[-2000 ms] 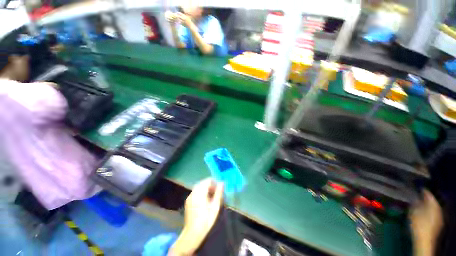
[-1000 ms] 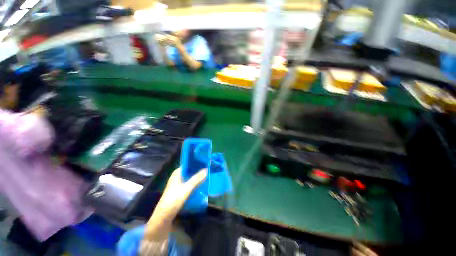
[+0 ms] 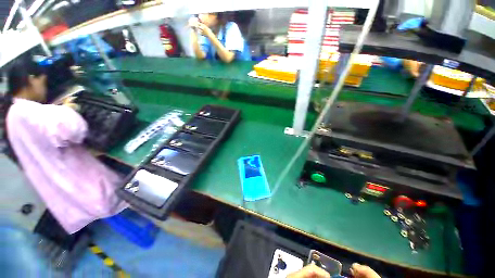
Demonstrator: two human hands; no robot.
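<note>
My left hand (image 3: 308,271) and my right hand (image 3: 365,270) are close together at the bottom edge, mostly cut off. A sliver of blue shows between them; what they grip cannot be told. Just behind them a dark, shiny phone-sized unit (image 3: 325,263) with a camera cluster shows in the black lap tray (image 3: 244,252). A pale back cover (image 3: 285,264) with a dark camera cluster lies left of it. A bright blue phone-sized piece (image 3: 253,178) with a dark patch lies on the green bench.
The black press (image 3: 391,146) stands right, with a green button (image 3: 318,177) and red display (image 3: 376,188). Loose lens parts (image 3: 407,222) lie before it. A slotted tray of covers (image 3: 172,187) is at left. A pale hose hangs mid-view. A person in pink sits left; another is across the bench.
My left hand has moved from above the bench, where it held a blue phone-sized piece, down to the lap tray. My right hand has moved from beside the press to join it.
</note>
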